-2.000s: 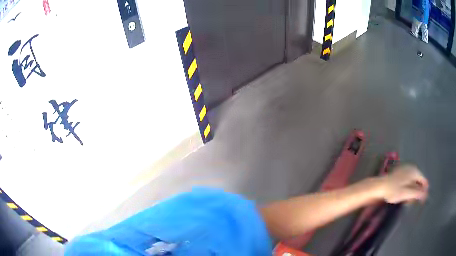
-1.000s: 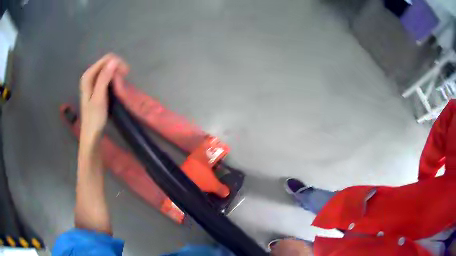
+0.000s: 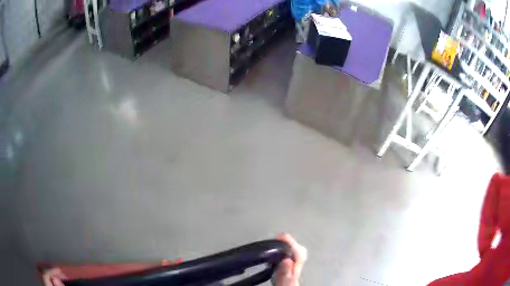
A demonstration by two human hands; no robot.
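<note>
The black looped tiller handle [image 3: 207,268] of the pallet truck runs across the bottom edge, with its right end higher. My right hand [image 3: 291,260] is closed around its right end. My left hand [image 3: 53,276] is at its left end, small and cut off by the bottom edge, with fingers on the handle. A red fork [image 3: 117,270] shows low over the floor behind the handle. The rest of the truck is below the picture.
Purple-topped benches [image 3: 218,14] with shelves stand ahead. One bench at the right bears a black box-like object [image 3: 333,44]. White step stools [image 3: 416,148] stand at the right. A person in red [image 3: 492,257] is at the right edge; another in blue [image 3: 307,8] stands behind a bench.
The view has swung up and round to the benches. The handle now lies crosswise at the bottom instead of slanting. The pump housing has left the picture, and the person in red shows less.
</note>
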